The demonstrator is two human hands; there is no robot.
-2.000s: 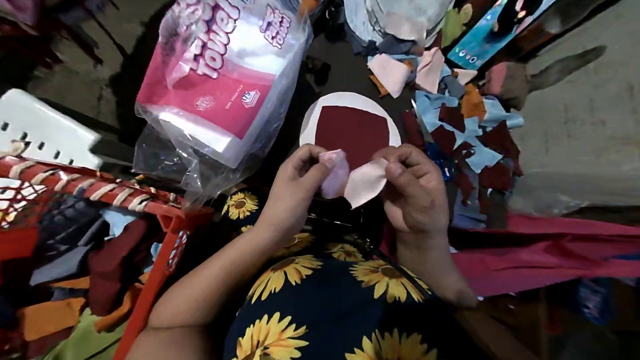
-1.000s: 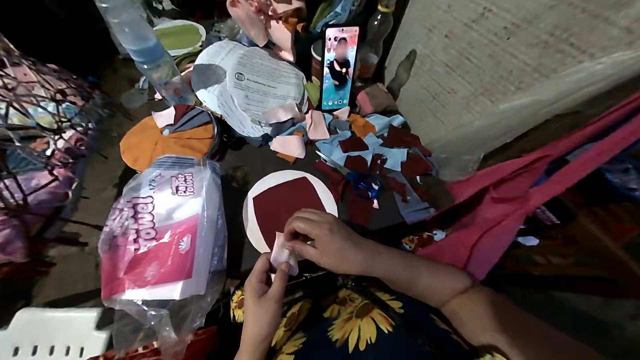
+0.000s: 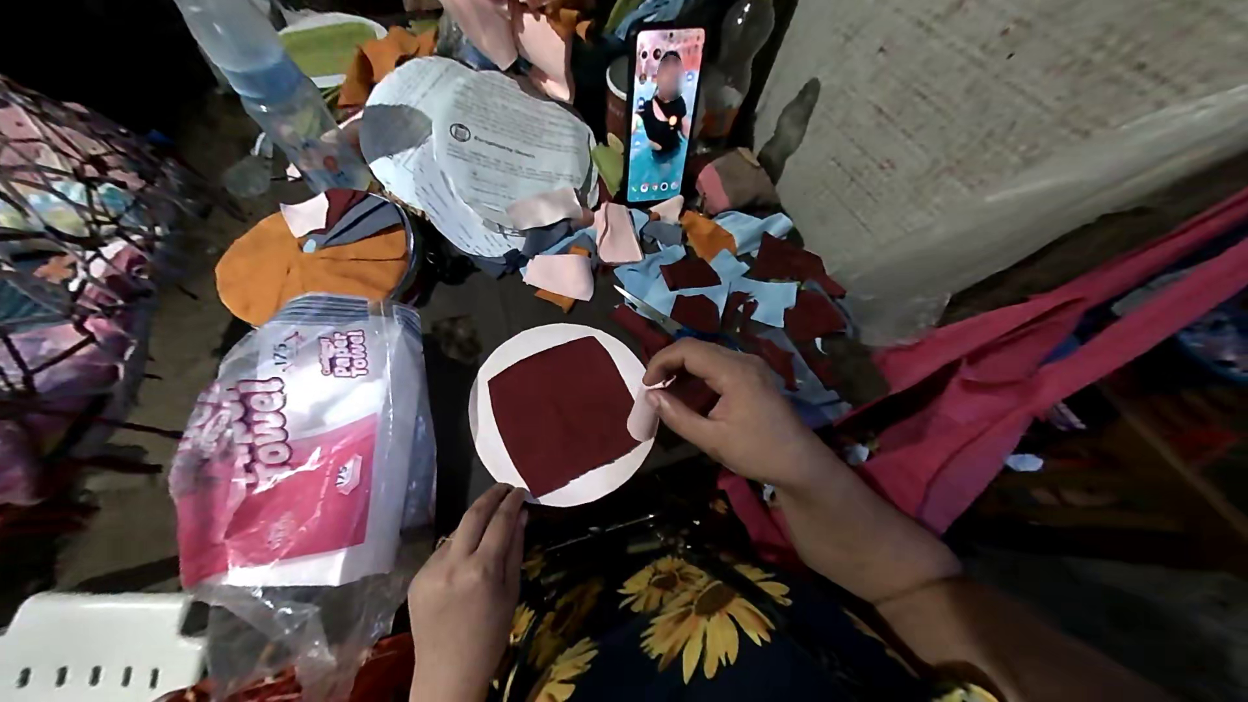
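Note:
A round white piece (image 3: 505,363) lies flat on the dark work surface, with a maroon fabric square (image 3: 561,414) on top of it. Between the thumb and index finger of my right hand (image 3: 736,409) is a small pale pink fabric piece (image 3: 643,417), held over the disc's right edge. My left hand (image 3: 476,561) has its fingertips at the disc's lower left edge; whether they grip it cannot be told. Small scissors (image 3: 646,309), partly covered, lie among light blue and maroon fabric scraps (image 3: 770,297) just beyond my right hand.
A plastic paper towel package (image 3: 302,448) lies left, below an orange fabric round (image 3: 312,263). Behind are printed paper circles (image 3: 478,146), an upright smartphone (image 3: 665,115) and a plastic bottle (image 3: 283,97). A concrete wall (image 3: 975,127) and pink cloth (image 3: 985,390) flank the right side.
My hands were together holding pale pink fabric near the disc's lower edge; they are now apart, the right at the disc's right edge with a pink piece, the left at its lower left.

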